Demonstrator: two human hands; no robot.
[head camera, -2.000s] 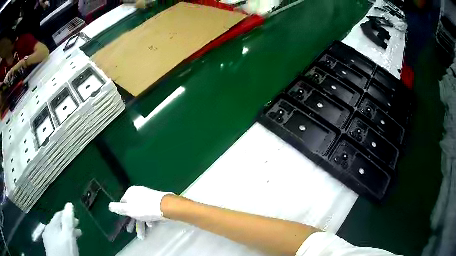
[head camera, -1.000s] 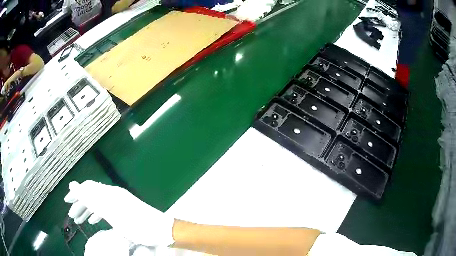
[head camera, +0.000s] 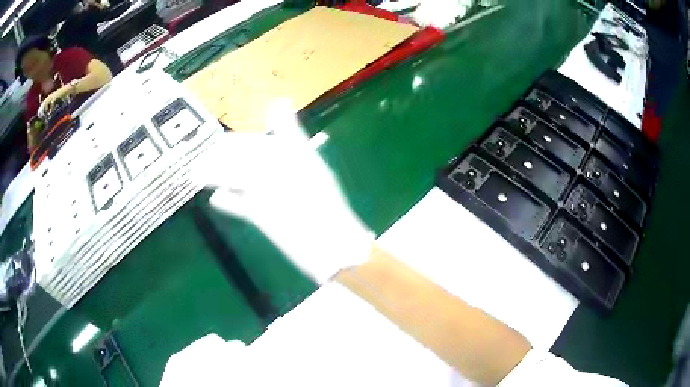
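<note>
My right hand (head camera: 287, 204), in a white glove, is blurred and overexposed. It reaches over the green table beside the white foam tray stack (head camera: 121, 242); its fingers look apart and I see nothing in it. My left hand (head camera: 204, 364) is a washed-out white shape at the bottom edge; its fingers cannot be made out. A thin black phone middle frame (head camera: 107, 354) lies on the green surface at the bottom left, cut off by the edge. Three black frames lie in cutouts on top of the foam stack.
A black blister tray (head camera: 522, 189) lies at the right, beside white sheet (head camera: 446, 249). A cardboard sheet (head camera: 303, 60) with red beneath lies beyond the green table (head camera: 393, 143). Dark parts (head camera: 605, 57) lie far right. A person (head camera: 68, 72) sits far left.
My right hand has moved up and forward from the bottom left toward the foam stack. My left hand is now further right at the bottom edge. The view has shifted, showing more at the left.
</note>
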